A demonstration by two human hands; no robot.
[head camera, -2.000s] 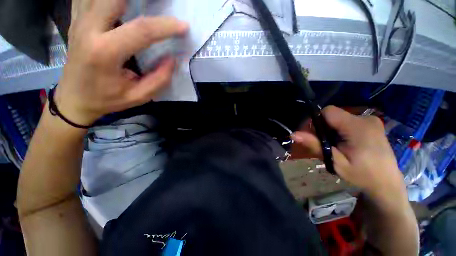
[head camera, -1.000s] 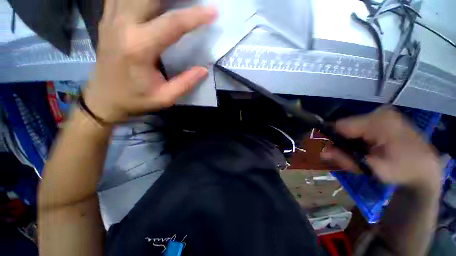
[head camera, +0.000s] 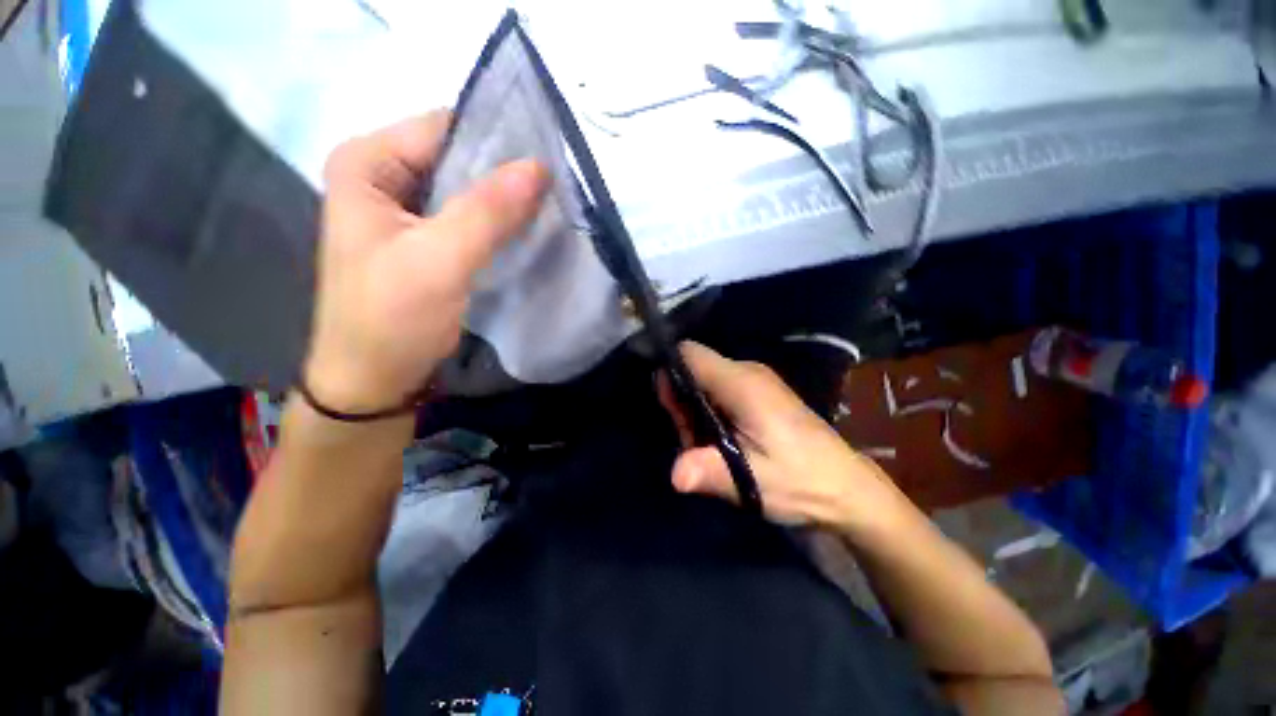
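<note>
My left hand (head camera: 406, 259) holds a pale grey sewn panel (head camera: 525, 301) with a dark edge, thumb on top, its pointed corner up over the table. Dark grey textured fabric (head camera: 189, 210) spreads to the left of the hand, over the table edge. My right hand (head camera: 763, 434) holds long black shears (head camera: 637, 301) by the handles, below the table edge. The blades point up and left along the panel's right edge. Whether the blades are parted is hard to tell.
Dark, thin curved offcuts (head camera: 896, 133) lie on the white table (head camera: 1036, 63). A printed scale (head camera: 980, 161) runs along its front edge. A green item (head camera: 1082, 17) lies at the top right. Below are a red-capped bottle (head camera: 1119, 367), a blue crate (head camera: 1168, 518) and a brown surface (head camera: 966, 434) with white scraps.
My left hand has turned the panel so its corner points up. My right hand has moved left with the shears, now steeper along the panel's edge. The view has shifted right.
</note>
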